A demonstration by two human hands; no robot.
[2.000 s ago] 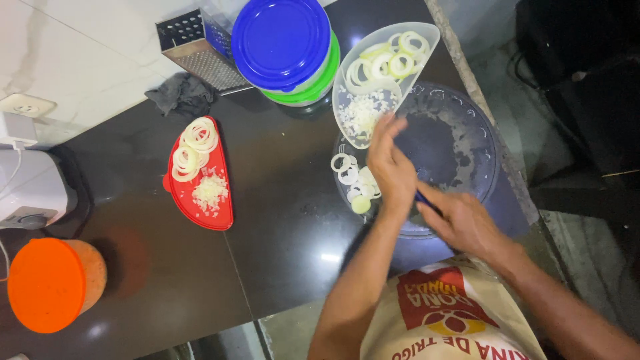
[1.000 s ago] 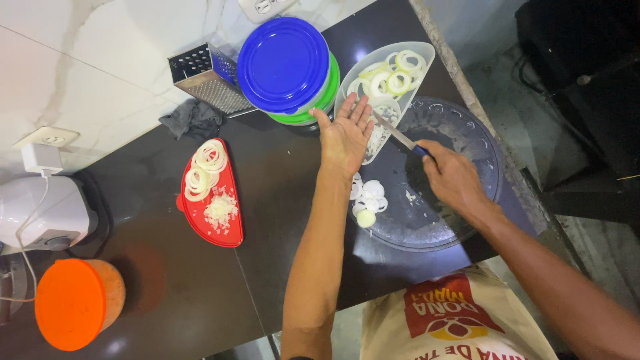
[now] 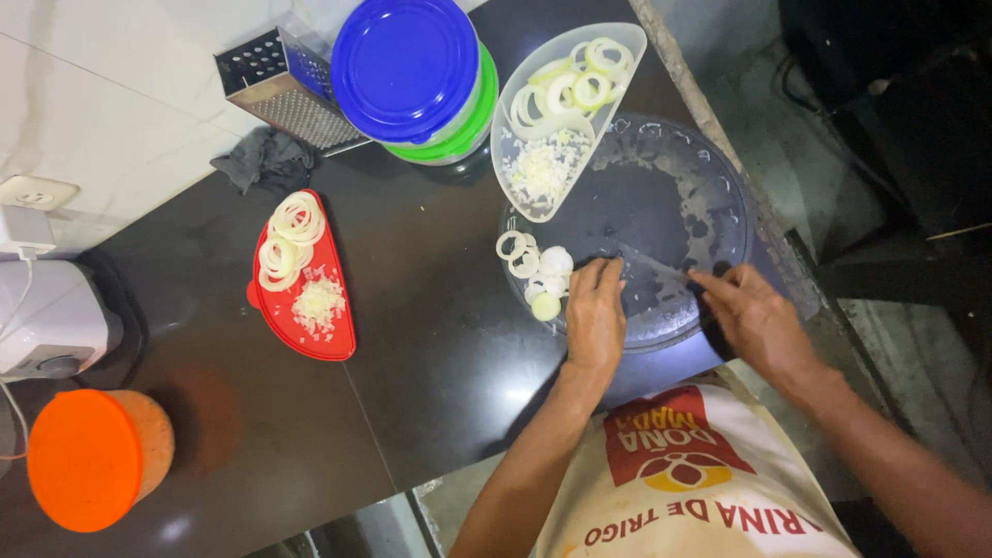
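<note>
My right hand (image 3: 756,322) grips a knife (image 3: 655,263), its blade low over the round dark board (image 3: 643,194). My left hand (image 3: 597,314) rests on the board's near left part, fingers together and pointing down; whether something small lies under them is hidden. Just left of those fingers are onion slices (image 3: 550,271) in a loose pile. A clear half-moon container (image 3: 504,116) overlaps the board's far edge, with onion rings (image 3: 591,91) in one compartment and chopped onion (image 3: 542,167) in the other.
A red half-moon lid (image 3: 341,341) holds onion rings and chopped bits. Behind stand a box grater (image 3: 306,101), a dark cloth (image 3: 267,159) and a blue-lidded container (image 3: 407,66). An orange-lidded container (image 3: 85,461) and a white appliance (image 3: 54,318) are at left.
My left hand has moved from the clear container down to the board. The knife, held beside that palm a second ago, is now low over the board.
</note>
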